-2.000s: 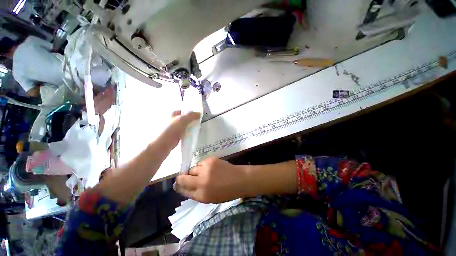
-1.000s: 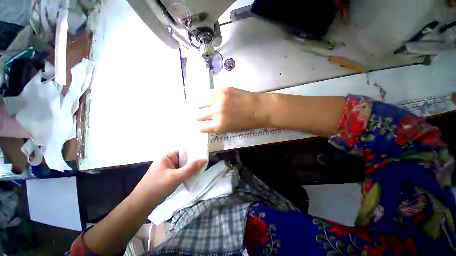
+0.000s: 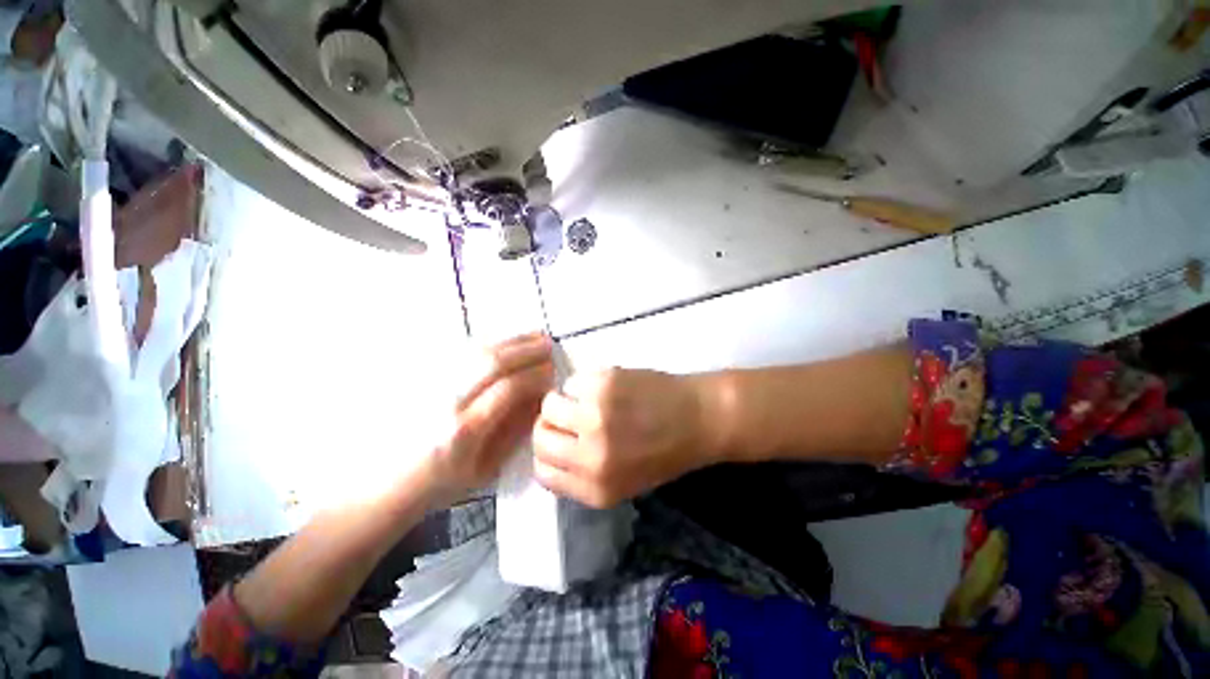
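Observation:
A white strip (image 3: 531, 537) hangs down over the table's front edge, held between both hands. My left hand (image 3: 498, 405) is at its upper left, fingers bent on the strip. My right hand (image 3: 617, 431) grips it from the right, the fingertips of both hands close together. The sewing machine head (image 3: 465, 80) spans the top, with the presser foot (image 3: 515, 236) above and left of the hands. A fanned stack of white pieces (image 3: 445, 604) lies on the check-covered lap (image 3: 544, 643), partly hidden by the strip.
A yellow-handled tool (image 3: 902, 215) and a dark pouch (image 3: 756, 100) lie right of the needle. Scissors (image 3: 1095, 130), apparently, are at the far right. A heap of white scraps (image 3: 126, 385) lies left of the table. Ruled marks (image 3: 1101, 308) run along the front edge.
My left hand has moved up beside my right hand, which is now lower relative to the presser foot. The strip's lower end now hangs free below them. The camera view has shifted.

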